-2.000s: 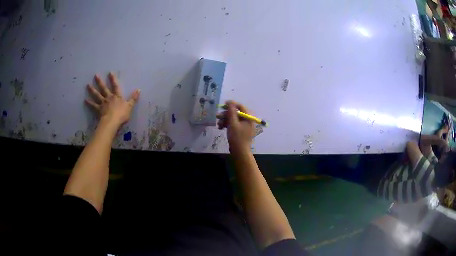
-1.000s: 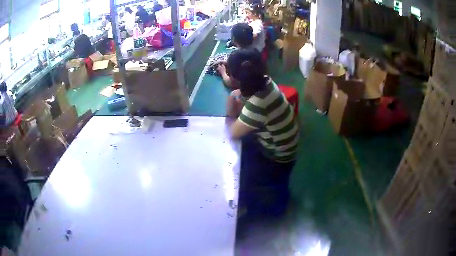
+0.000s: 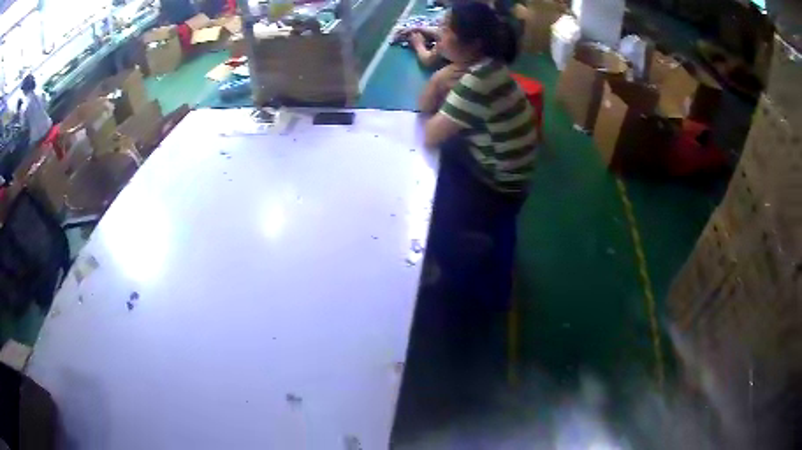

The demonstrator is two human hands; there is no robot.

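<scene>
The large white glossy table lies nearest in front of me, with small dark stains and bright light reflections on it. A flat dark rectangular item lies at its far edge. Whitish papers or film lie beside that item to the left. Neither of my hands is in the picture. No retail box or pen shows in the present view.
A person in a green-and-white striped shirt leans at the table's far right corner. Open cartons and a red bag stand on the green floor to the right. Stacked cartons form a wall at far right. More open cartons stand at left.
My view has swung up from the near table edge, so my hands, the pen and the retail box left the picture. Since one second ago it has tilted down somewhat; the person's head has turned left.
</scene>
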